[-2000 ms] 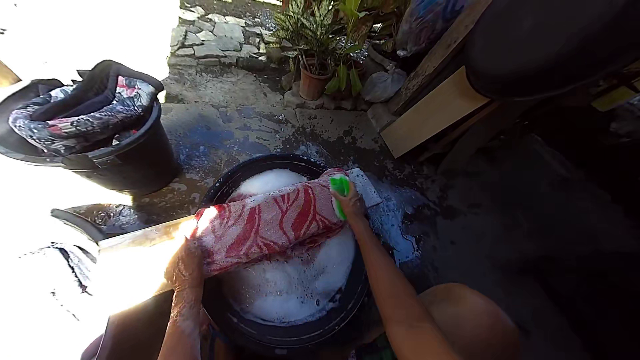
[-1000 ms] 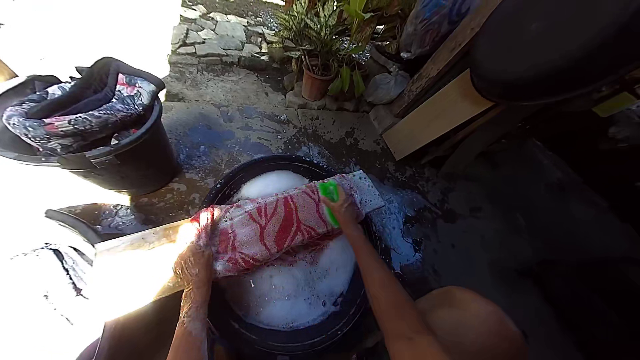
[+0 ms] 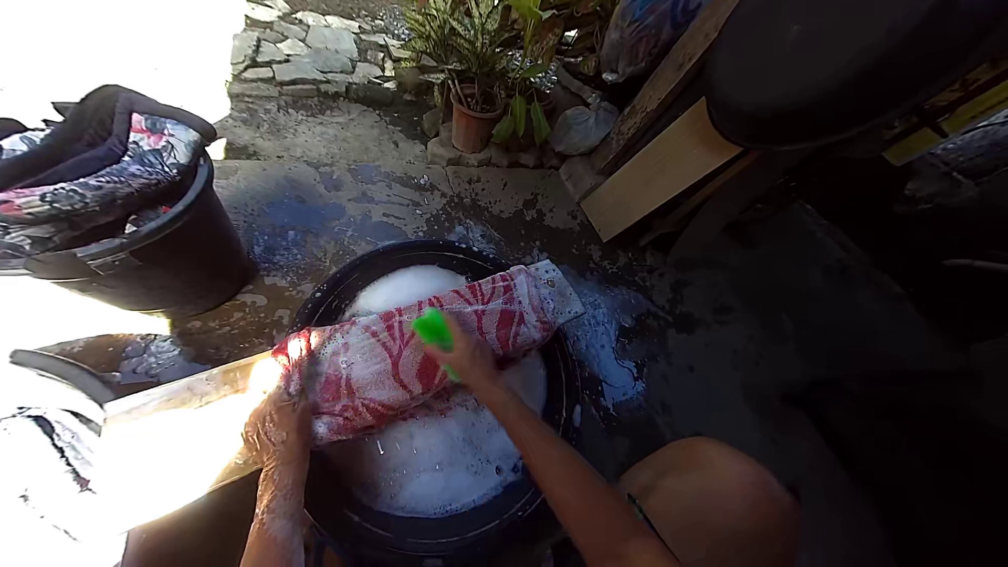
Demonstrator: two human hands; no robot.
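A wet red and white patterned cloth (image 3: 394, 354) is wrapped around a wooden board (image 3: 189, 425), which lies slanted across a black basin (image 3: 563, 441) of white suds (image 3: 449, 465). My left hand (image 3: 279, 421), wet and sudsy, grips the cloth's left end against the board. My right hand (image 3: 468, 354) holds a bright green brush (image 3: 433, 329) on the middle of the cloth; the brush is blurred and its bristles are hidden. The board's right end sticks out past the cloth over the basin's rim.
A black bucket (image 3: 169, 260) heaped with patterned fabric (image 3: 102, 177) stands at the upper left. Another tub's rim (image 3: 63, 374) shows at the left edge. A potted plant (image 3: 475, 118) and a leaning plank (image 3: 661, 169) are beyond the basin. Soapy water wets the concrete floor.
My right hand has moved left along the cloth with the green brush, from near its right end to its middle. My left hand stays at the cloth's left end.
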